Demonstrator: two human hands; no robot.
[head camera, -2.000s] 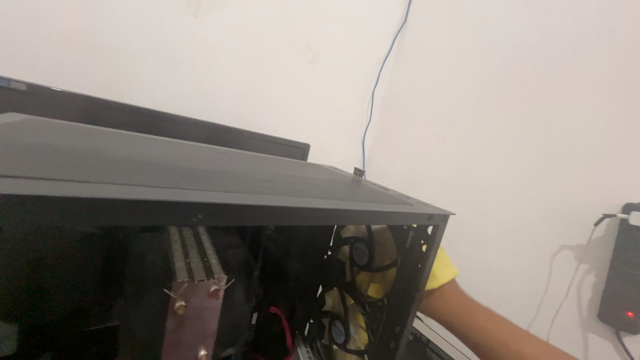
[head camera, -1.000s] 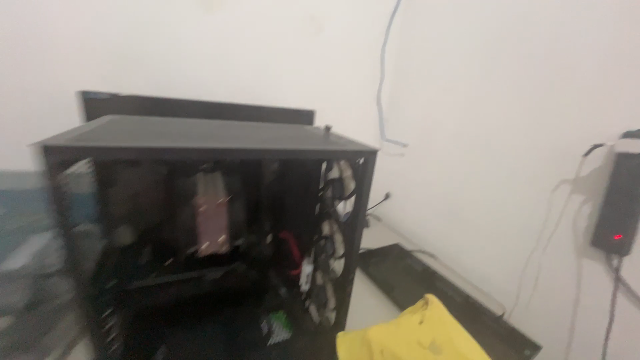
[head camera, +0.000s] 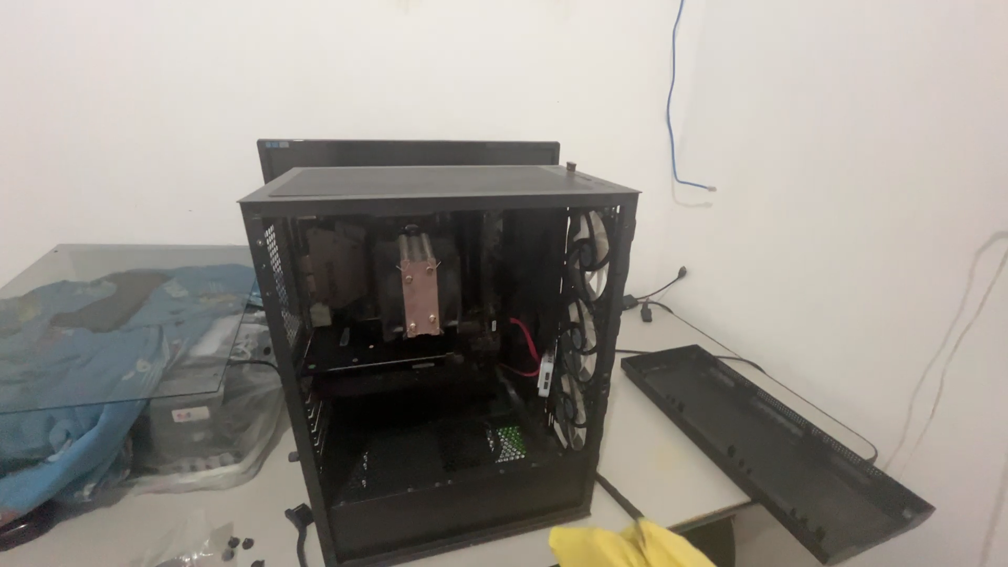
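Note:
An open-sided black computer case (head camera: 441, 504) stands upright on a white table. Inside it are a CPU cooler (head camera: 421, 299) with a copper-coloured base, a graphics card (head camera: 378, 361), a red cable (head camera: 529, 346) and several case fans (head camera: 584, 335) along the right side. A yellow cloth (head camera: 630, 547) shows at the bottom edge, in front of the case's lower right corner; whether a hand is in or under it is hidden. Neither my left hand nor my right hand can be seen.
A black case panel (head camera: 772, 449) lies at the right, jutting past the table edge. Behind the case stands a monitor (head camera: 409, 151). At left, a glass panel (head camera: 118, 331) lies over blue fabric (head camera: 71, 441). Small black screws or feet (head camera: 234, 543) lie in front. A blue cable (head camera: 671, 118) hangs on the wall.
The arm seen behind the case's right side two seconds ago is out of view. The yellow cloth has come to the front and now shows lower. The view has pulled back.

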